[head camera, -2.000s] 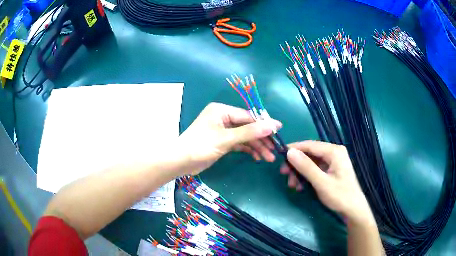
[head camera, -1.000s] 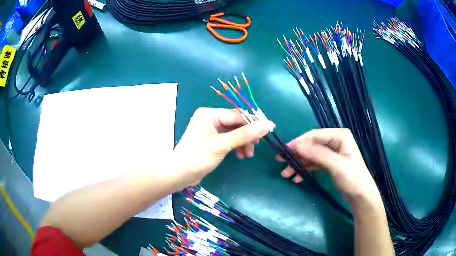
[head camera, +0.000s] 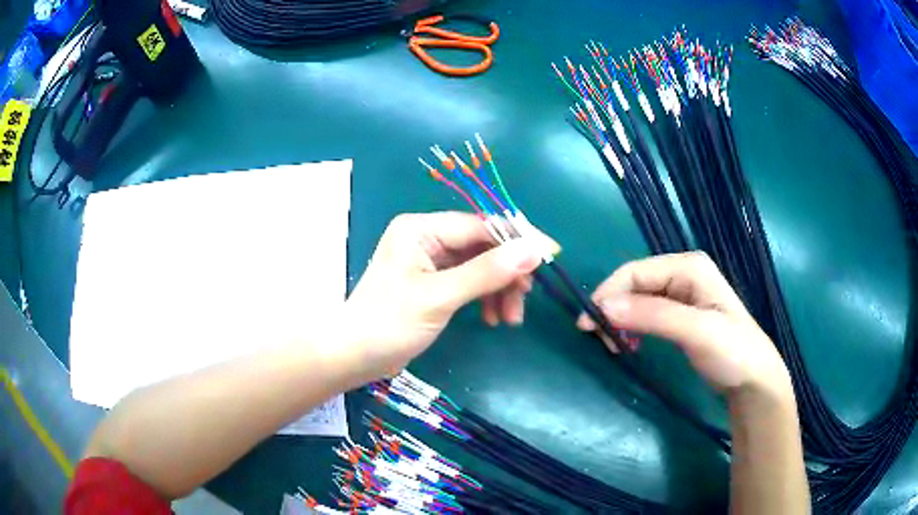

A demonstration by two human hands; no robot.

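My left hand (head camera: 458,272) pinches a few black multi-core cables (head camera: 572,289) just below their ends, in the middle of the view. Red, blue and green cores with orange ferrules (head camera: 473,166) fan up and left above the fingers. White sleeves show at the fingertips, partly hidden by the thumb. My right hand (head camera: 669,312) holds the same cables lower down between thumb and fingers. The cables run on down to the right, behind the right hand and wrist. The exact number of held cables cannot be told.
Cable bundles with coloured ends lie at the right (head camera: 695,151), far right (head camera: 856,101) and near edge (head camera: 503,453). A blank white sheet (head camera: 201,282) lies left. Orange-handled scissors (head camera: 453,45), a black cable coil (head camera: 312,22) and a heat gun (head camera: 146,60) are at the back.
My right hand has moved right and down along the cables, away from my left hand. My left hand has shifted a little left, and the cores are fanned wider.
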